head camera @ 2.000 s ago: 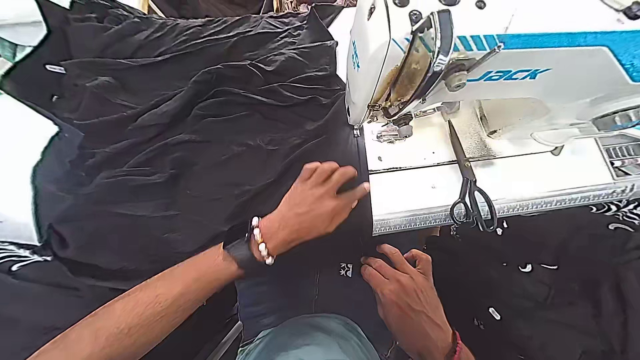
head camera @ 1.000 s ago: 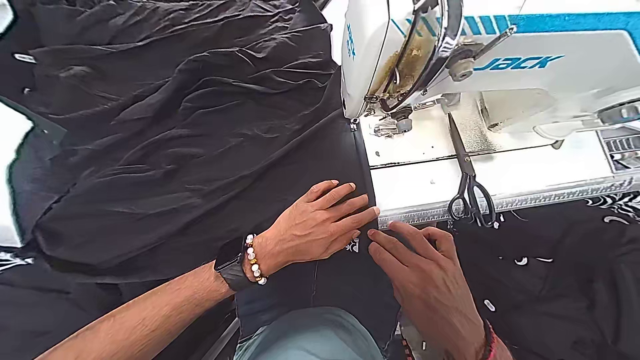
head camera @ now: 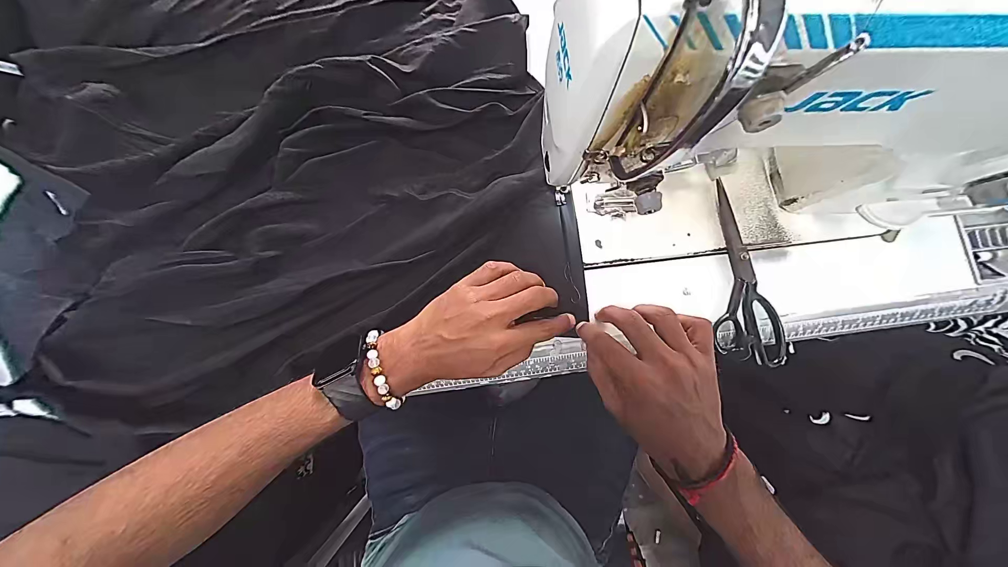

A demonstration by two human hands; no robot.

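Observation:
Black fabric point(head camera: 315, 205) lies in folds across the left of the table, its straight right edge running under the presser foot point(head camera: 561, 197) of a white Jack sewing machine point(head camera: 850, 71). Near the table's front edge, my left hand point(head camera: 480, 323) rests on the fabric, thumb and fingertips pinching its corner. My right hand point(head camera: 657, 370) is just to the right, thumb and index fingertip meeting at the same corner. The two thumbs almost touch. A loose thread shows on the fabric above my fingers.
Black-handled scissors point(head camera: 744, 276) lie on the machine bed to the right, blades pointing away. A measuring tape point(head camera: 819, 323) runs along the table's front edge. More dark fabric with white marks point(head camera: 858, 457) hangs at the lower right. My lap is below the edge.
Both hands have moved a little toward the machine, and the fabric's near edge has drawn back, baring the tape along the table's front edge. The scissors have stayed in place.

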